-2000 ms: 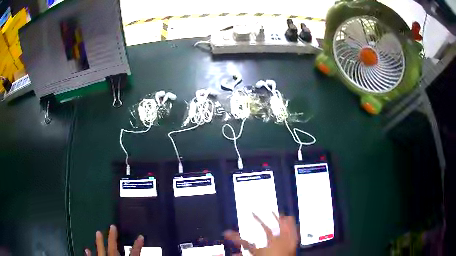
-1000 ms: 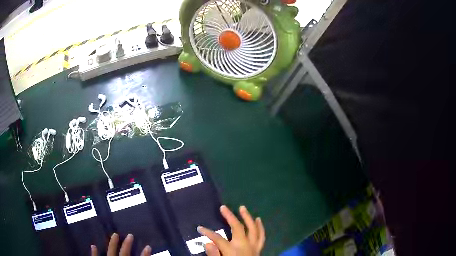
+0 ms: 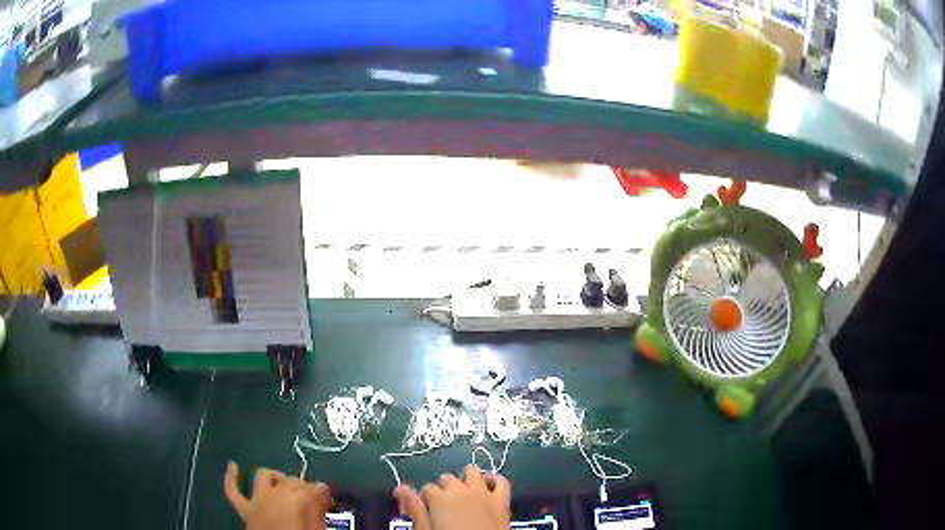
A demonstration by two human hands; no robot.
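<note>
Four smartphones lie in a row in dark holders at the bottom edge, mostly cut off; the rightmost shows a lit screen top. White earphone bundles in clear wrap lie behind them. A white plug sits at the rightmost phone's top edge. My left hand is over the leftmost phone, hiding its plug, with the outer finger raised. My right hand is over the second and third phones, its thumb beside the second phone's cord end. Both hands are cut off below; whether they grip a plug cannot be told.
A green shelf crosses above with a blue bin and a yellow roll. An instruction sheet stands at left, a power strip at the back, a green fan at right. Yellow cartons are far left.
The view has tilted up and back left, bringing the shelf into sight. My right hand has moved from the rightmost phone to the middle ones, and my left hand to the leftmost phone.
</note>
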